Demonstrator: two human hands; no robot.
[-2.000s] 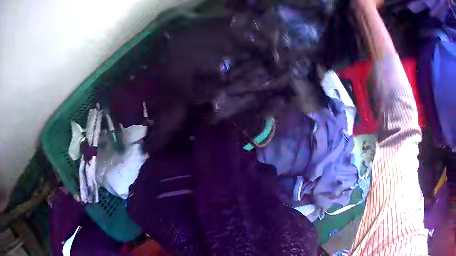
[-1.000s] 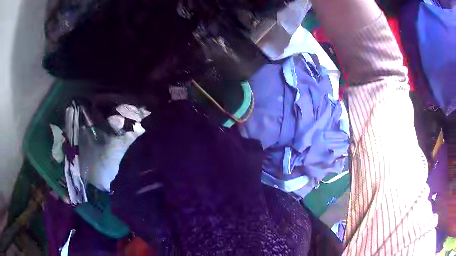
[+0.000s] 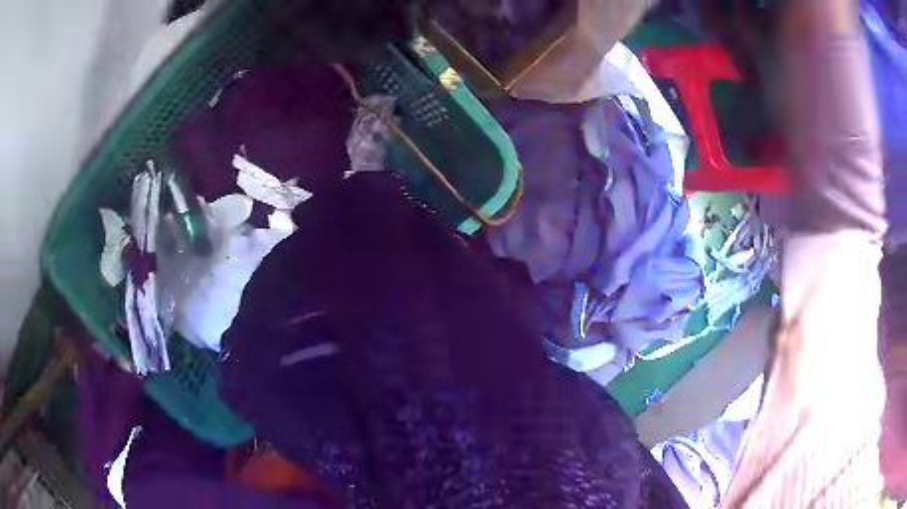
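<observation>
Dark purple cloth (image 3: 418, 348) lies over the front of the green basket (image 3: 90, 298) and the lap area. White scraps and strips (image 3: 149, 288) lie in the basket's left part, with a clear shiny bag (image 3: 204, 273). A dark crinkled mass (image 3: 328, 25) is at the top edge. Blue-grey cloth (image 3: 607, 229) lies crumpled right of the basket. My right forearm, in a ribbed sleeve, is blurred and reaches up on the right; its hand is beyond the top edge. My left hand is not in view.
A red plastic stool or frame (image 3: 696, 119) stands behind the blue-grey cloth. A pale wall (image 3: 40, 129) is at the left. Small scraps (image 3: 736, 239) lie on the right, and white-edged cloth (image 3: 696, 462) at the lower right. An orange-red thing (image 3: 269, 467) shows below the basket.
The dark crinkled mass has moved up towards the top edge, uncovering the basket's far side and purple cloth inside. My right forearm went left, then back right, uncovering more of the red frame.
</observation>
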